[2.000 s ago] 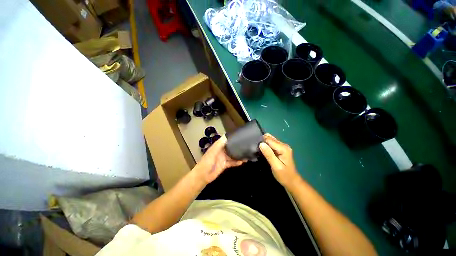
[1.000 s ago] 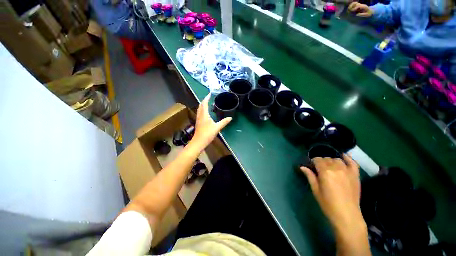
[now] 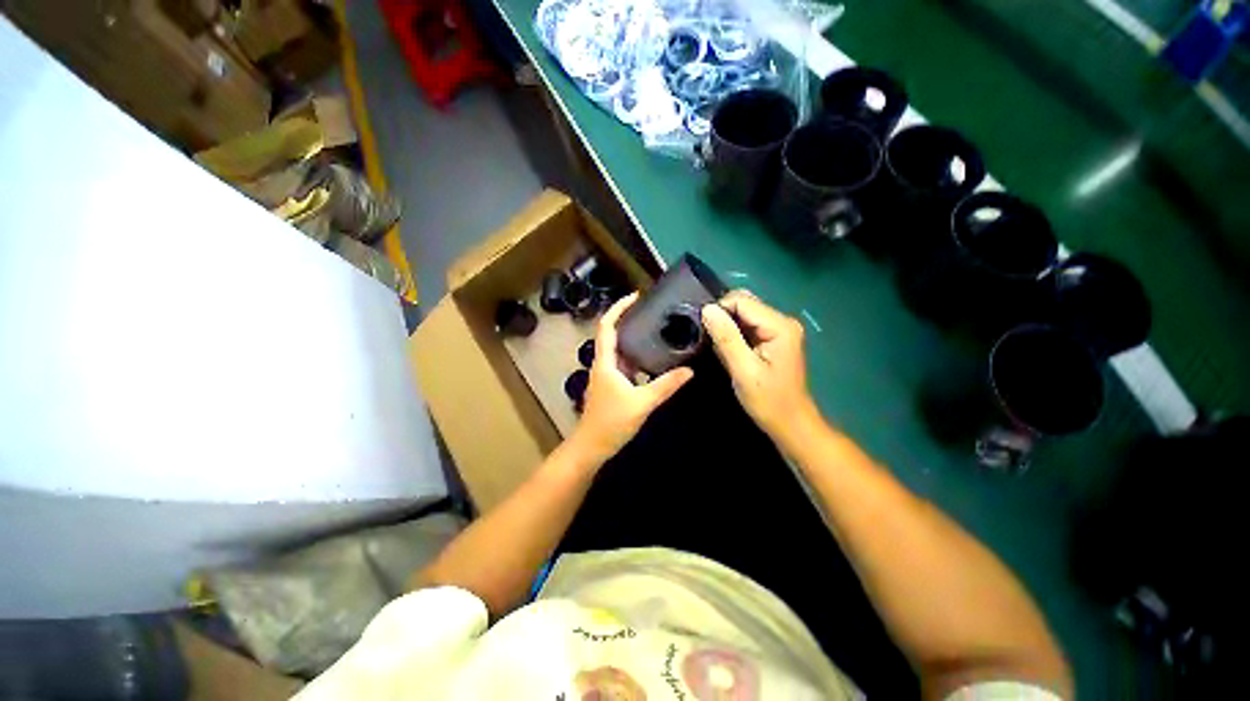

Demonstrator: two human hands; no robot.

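My left hand is closed around the outside of a black housing, which is tilted with its round side port facing up. My right hand holds the rim end of the same housing between thumb and fingers. Whether a ring is inside it is hidden. Several black housings stand mouth up in a cluster on the green bench. A clear bag of white rings lies at the bench's far end, beside the cluster.
An open cardboard carton with several loose black housings stands to the left of the bench. A large white panel fills the left side. A red stool and more cartons are farther back. Dark housings crowd the lower right.
Both hands have come together on one housing over the bench edge; a second ago they were apart. The right hand has let go of the housing at the near end of the cluster, which stands there.
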